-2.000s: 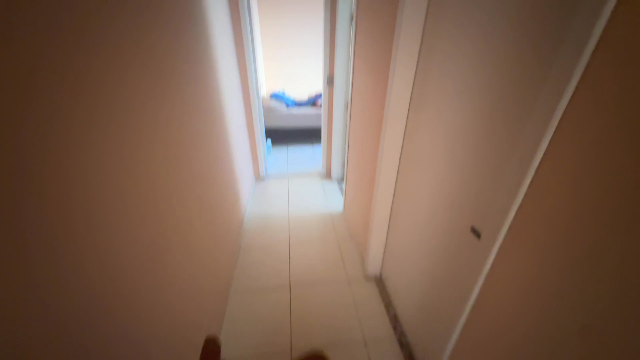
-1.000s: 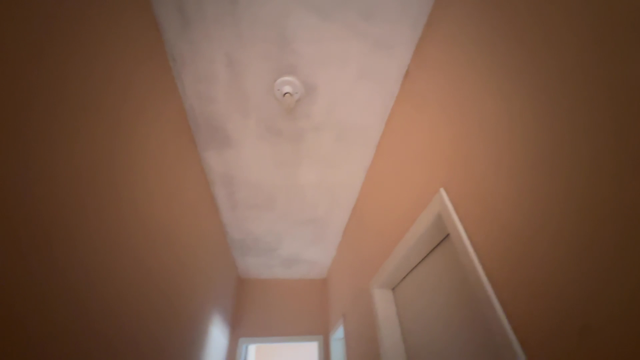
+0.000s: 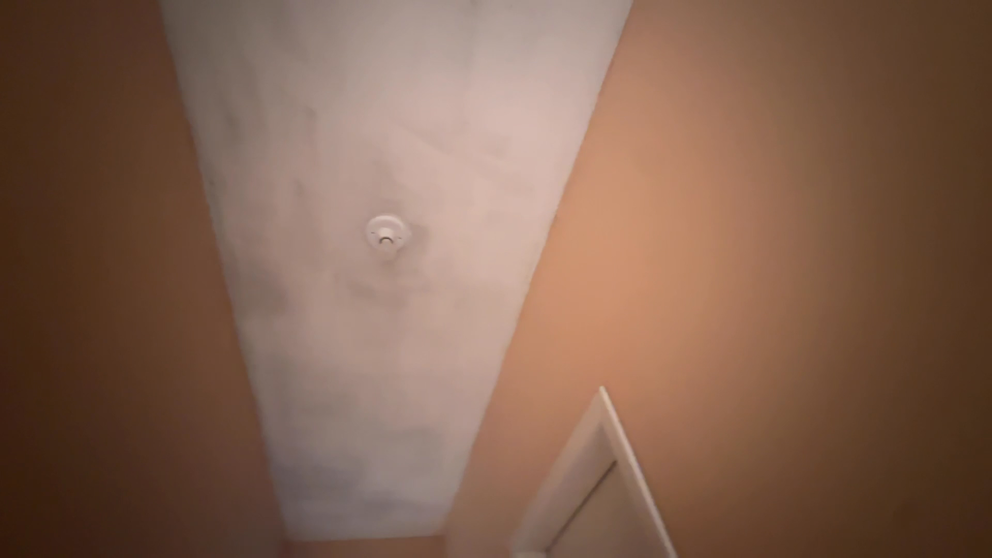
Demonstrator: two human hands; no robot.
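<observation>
Neither of my hands shows in the head view. Near the middle of the pale, stained ceiling is a round white lamp holder. No bulb can be made out in it.
Orange-brown walls rise on the left and on the right. Low on the right wall are a white door frame and the upper part of a door. A strip of the end wall shows at the bottom edge.
The view has swung up from the corridor floor to the ceiling. Fingertips at the bottom edge two seconds ago are out of view. The far doorway has also left the picture.
</observation>
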